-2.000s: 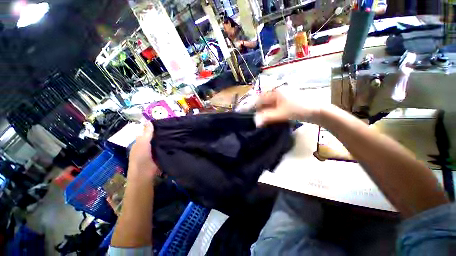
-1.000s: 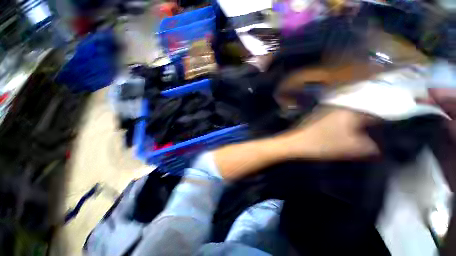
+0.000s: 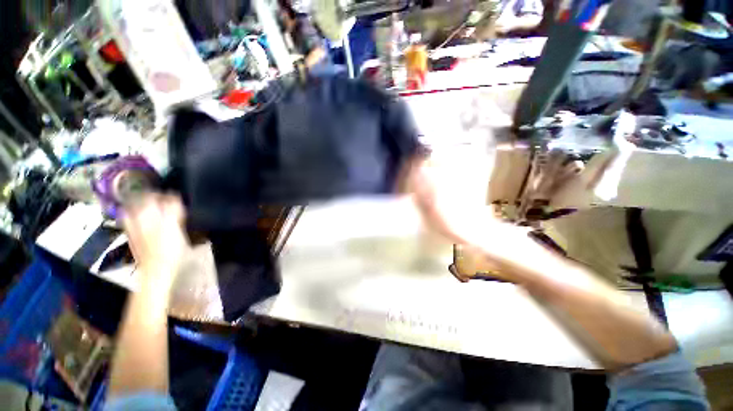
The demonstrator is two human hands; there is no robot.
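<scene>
A dark garment [image 3: 321, 144] is held up above the white table, blurred by motion, with a narrower dark piece hanging down at its left. My left hand [image 3: 154, 221] is at the garment's left end; its fingers are blurred, so the grip is hard to make out. My right hand [image 3: 414, 172] holds the garment's right edge, with the fingers partly hidden by cloth and blur. The sewing machine [image 3: 595, 172] stands to the right, behind my right forearm.
The white table [image 3: 362, 281] has a printed scale along its front edge. A purple round-faced device [image 3: 120, 181] is at the left. Blue crates [image 3: 233, 377] stand below the table. A black strap [image 3: 640, 249] crosses the machine area. An orange bottle [image 3: 415, 64] stands at the back.
The view has swung from the crates and floor back to the table and machine. The dark garment is now raised and spread above the table between my hands.
</scene>
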